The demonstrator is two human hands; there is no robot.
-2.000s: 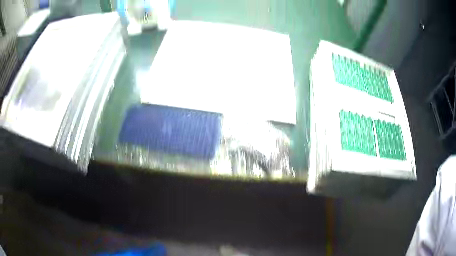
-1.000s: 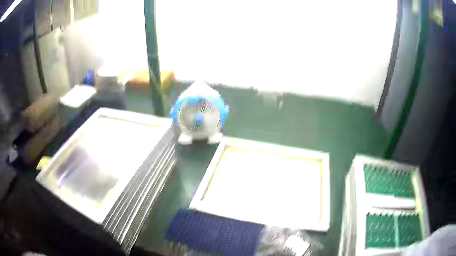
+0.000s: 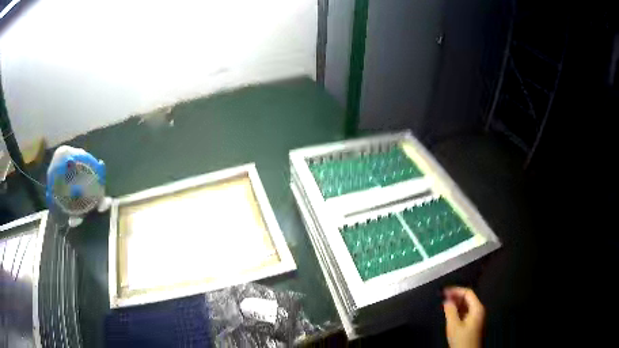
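Note:
My right hand (image 3: 465,318) is at the lower right, cut off by the bottom edge. Its fingers are curled with a gap at the thumb, and nothing shows in it. It is just beyond the near corner of a stack of pale frames (image 3: 400,275), not visibly touching it. The top frame shows green boards (image 3: 381,246) in rows on both sides of a pale crossbar. My left hand is not in view.
A pale-bordered frame with a bright centre (image 3: 193,292) lies mid-bench. A dark blue textured mat (image 3: 159,326) and crinkled clear plastic (image 3: 248,326) are at the front. A blue-white fan (image 3: 76,187) stands at left beside stacked frames (image 3: 58,292). A green post (image 3: 356,68) stands behind.
The view has turned right, so the bench items sit further left and the framed boards are nearer the middle. My right hand has come into view; a second ago only a pale sleeve-like shape showed.

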